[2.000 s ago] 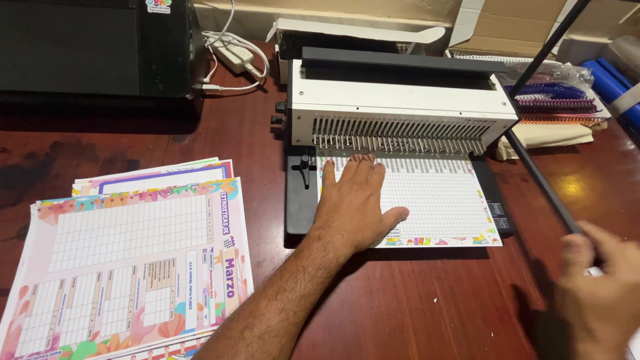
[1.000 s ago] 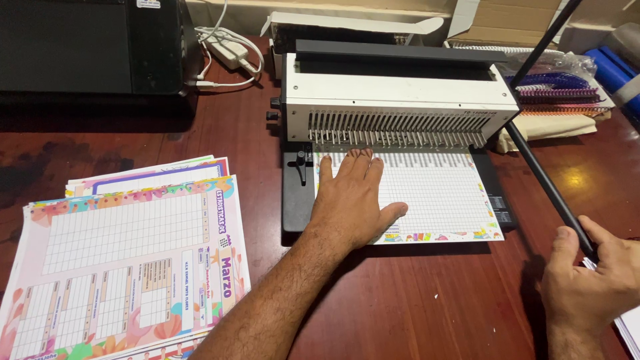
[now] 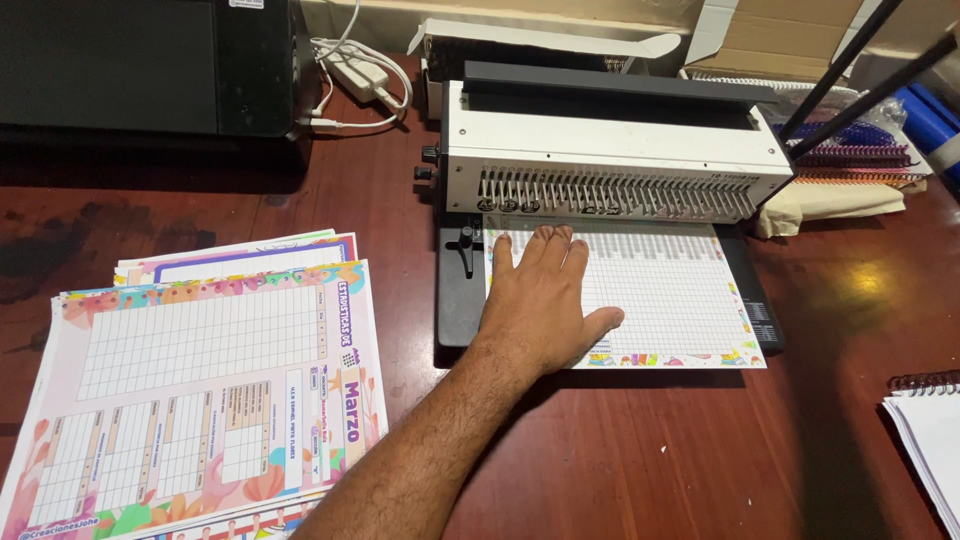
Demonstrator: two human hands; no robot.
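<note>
My left hand [image 3: 544,292] lies flat with its fingers spread on a printed grid sheet [image 3: 660,300], whose far edge is in the slot of a white and black binding punch machine [image 3: 600,142]. The hand presses on the sheet and does not grasp it. Two black lever bars [image 3: 840,71] rise at the machine's right side. My right hand is out of view. To the left lies a stack of colourful printed sheets [image 3: 202,390], with a row of punched holes along the top sheet's far edge.
A black printer [image 3: 150,75] stands at the back left, beside a white adapter with cables [image 3: 360,79]. Behind the machine is an open white box [image 3: 525,37]. Coloured binding coils [image 3: 862,156] lie at the back right, and a coil-bound notebook [image 3: 930,435] at the right edge.
The black lever has swung up from its lowered position at the right. My right hand, earlier at the lever, has left the view. My left hand stays on the sheet.
</note>
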